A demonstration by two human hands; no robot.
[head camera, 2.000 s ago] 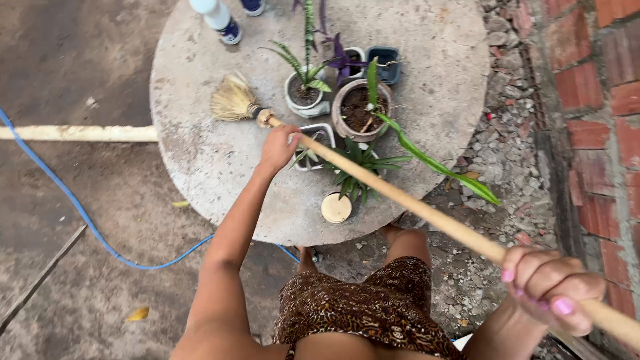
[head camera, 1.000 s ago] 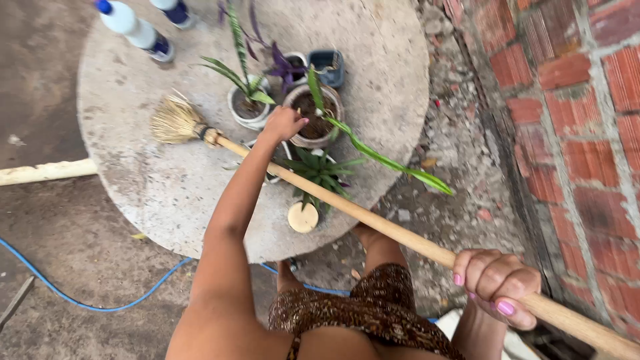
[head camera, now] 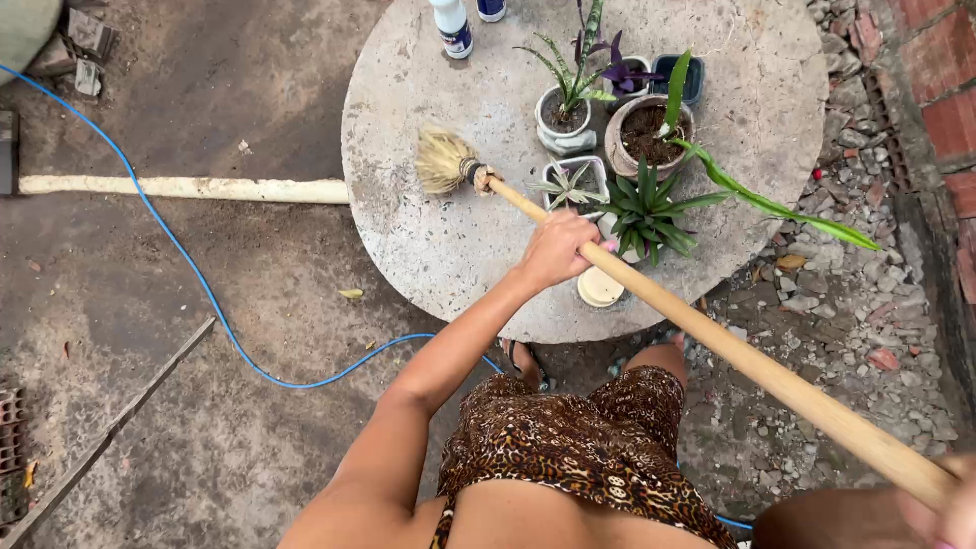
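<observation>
A straw broom's bristle head lies over the round concrete table, its wooden handle running down to the lower right. My left hand is closed around the handle near the bristle end, above the table. At the bottom right edge, partly out of frame and blurred, my right hand grips the far part of the handle. Just beyond my left hand are a square pot with a pale spiky plant and a dark green rosette plant. A round cream lid or dish sits below the handle.
Farther back stand a snake plant pot, a round pot of soil, a purple plant, a dark blue container and bottles. A blue hose crosses the ground; rubble and a brick wall lie right.
A second ago my left hand was at the round soil pot, off the handle; now it is around the handle. My right hand has stayed on the handle. The view has shifted.
</observation>
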